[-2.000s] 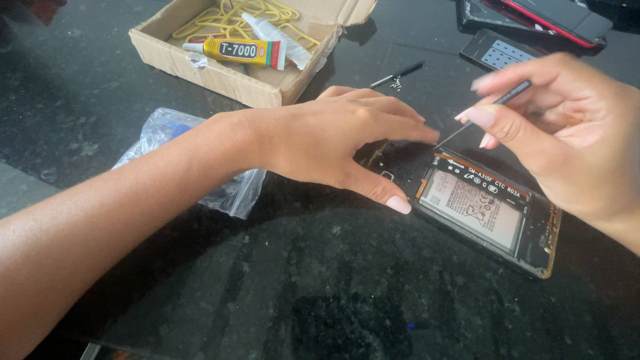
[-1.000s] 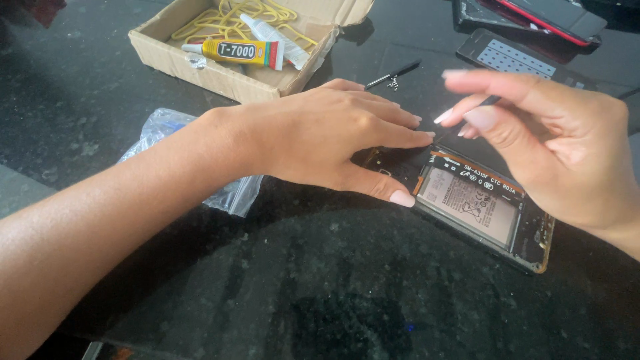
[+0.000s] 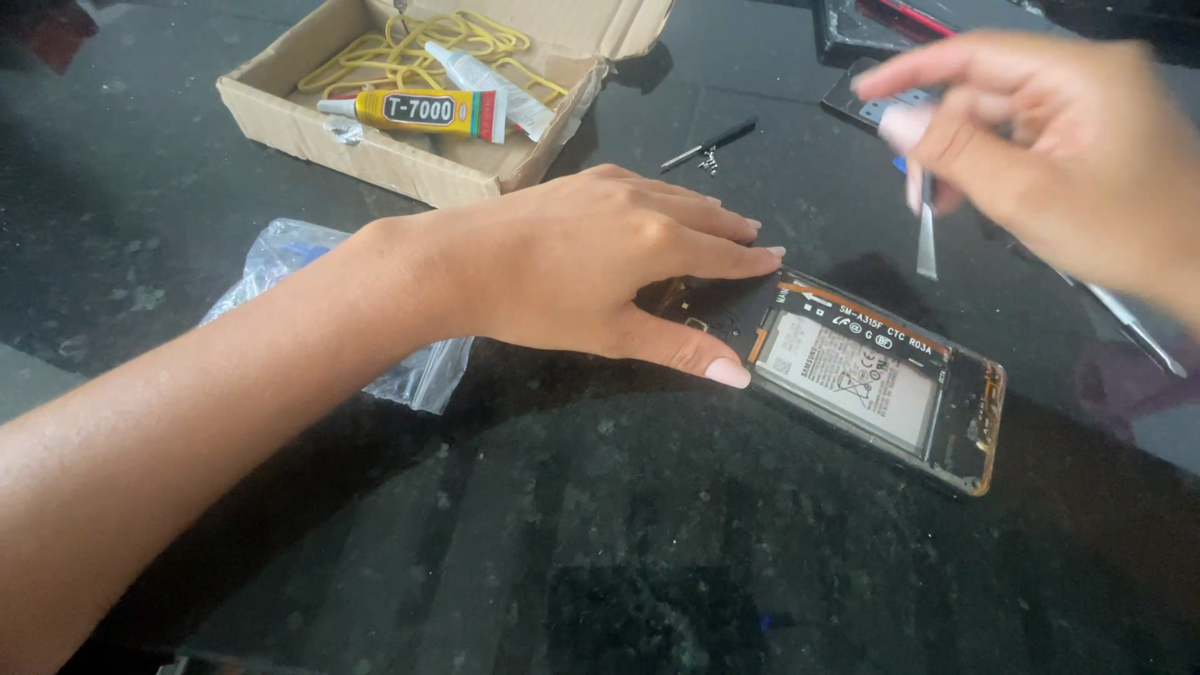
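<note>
An opened smartphone (image 3: 964,412) lies flat and aslant on the dark speckled tabletop, its battery (image 3: 848,380) and orange flex strips exposed. My left hand (image 3: 581,267) spans its upper end, thumb at the near long edge and fingertips at the far edge, covering part of the inside. My right hand (image 3: 1041,150), blurred, is raised beyond the phone at the upper right, its index finger stretched out. Just below its fingers shows a flat metal blade (image 3: 926,246); whether the hand holds it or it lies on the table is unclear.
A cardboard box (image 3: 347,155) holds yellow cord, a yellow glue tube (image 3: 427,111) and a pale tube. Beyond my left hand lie a small screwdriver (image 3: 710,142) and several tiny screws (image 3: 709,162). A clear plastic bag (image 3: 422,380), a metal tool (image 3: 1130,323) and a dark device (image 3: 848,94) are nearby.
My right hand has moved up and away from the phone. The thin dark tool it held over the phone's edge earlier no longer shows clearly. My left hand stays on the phone.
</note>
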